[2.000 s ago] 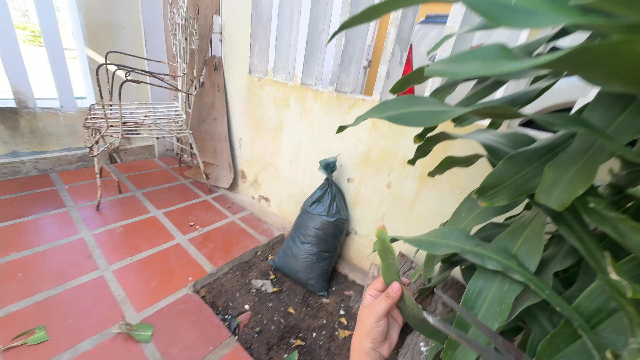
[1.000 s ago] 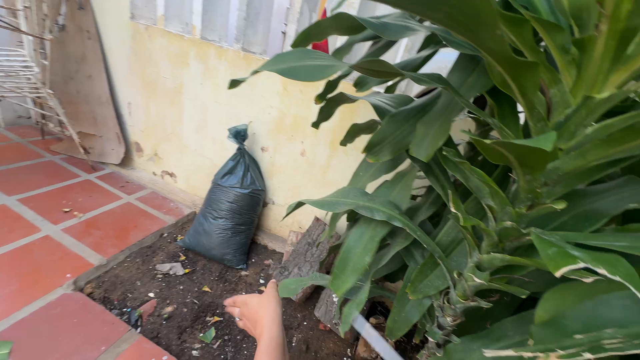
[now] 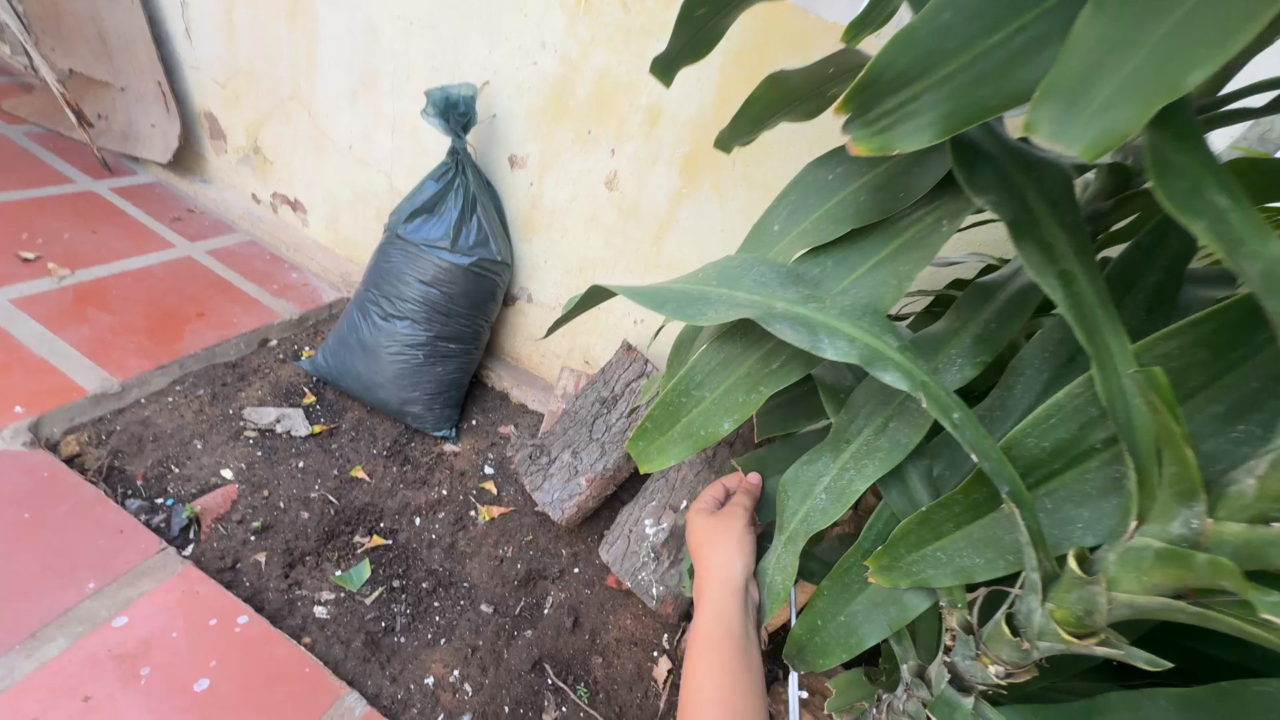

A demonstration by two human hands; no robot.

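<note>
My left hand (image 3: pixel 724 525) reaches up from the bottom of the head view, thumb and fingers pinched together on the edge of a long green leaf (image 3: pixel 785 462) low on the left side of the broad-leaved plant (image 3: pixel 1010 400). Just right of my wrist, a narrow metal strip (image 3: pixel 794 650), perhaps a blade, shows below the leaves; what holds it is hidden. Behind my hand two pieces of rough-barked wood (image 3: pixel 590 435) lie on the soil. My right hand is not in view.
A tied dark plastic bag (image 3: pixel 420 300) leans on the yellowish wall (image 3: pixel 620 130). Dark soil (image 3: pixel 450 580) with leaf scraps fills the bed, edged by red floor tiles (image 3: pixel 180 640). A worn board (image 3: pixel 110 80) stands at the upper left.
Two seconds ago my left hand held a cut piece of leaf; one second ago it was spread over the soil without it. Now it has closed at the plant. The view has shifted right and closer.
</note>
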